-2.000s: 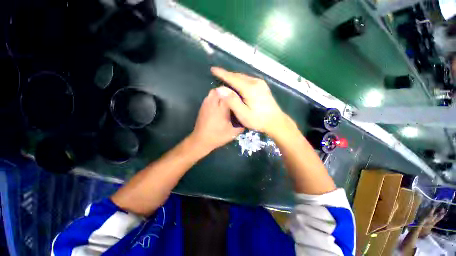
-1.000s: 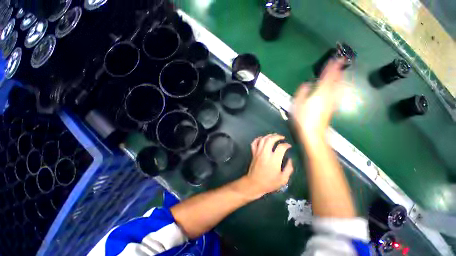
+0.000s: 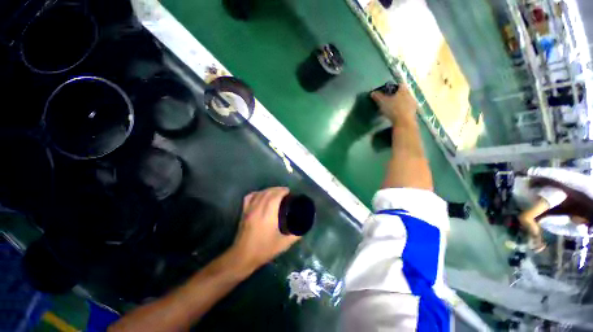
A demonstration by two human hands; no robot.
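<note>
My left hand (image 3: 263, 224) is closed around a black cylindrical housing (image 3: 298, 214) over the dark green bench (image 3: 224, 188); its dark round end faces up. My right hand (image 3: 398, 104) reaches across the green conveyor belt (image 3: 273, 61) to its far side. Its fingers are on a part-assembled unit (image 3: 389, 89) with a shiny end. Another part-assembled unit (image 3: 322, 65) stands on the belt nearer the left, touched by no hand.
Open black housings (image 3: 89, 118) crowd the bench's left. One round part (image 3: 229, 102) sits at the belt's white edge (image 3: 188, 55). A white scuff (image 3: 304, 284) marks the bench. Another person's arm (image 3: 533, 224) shows at the right. A blue crate (image 3: 19, 285) is at lower left.
My right hand has moved from the near part of the belt to its far side and onto a unit. My left hand stays over the bench, and the housing in it now shows clearly. The view has shifted.
</note>
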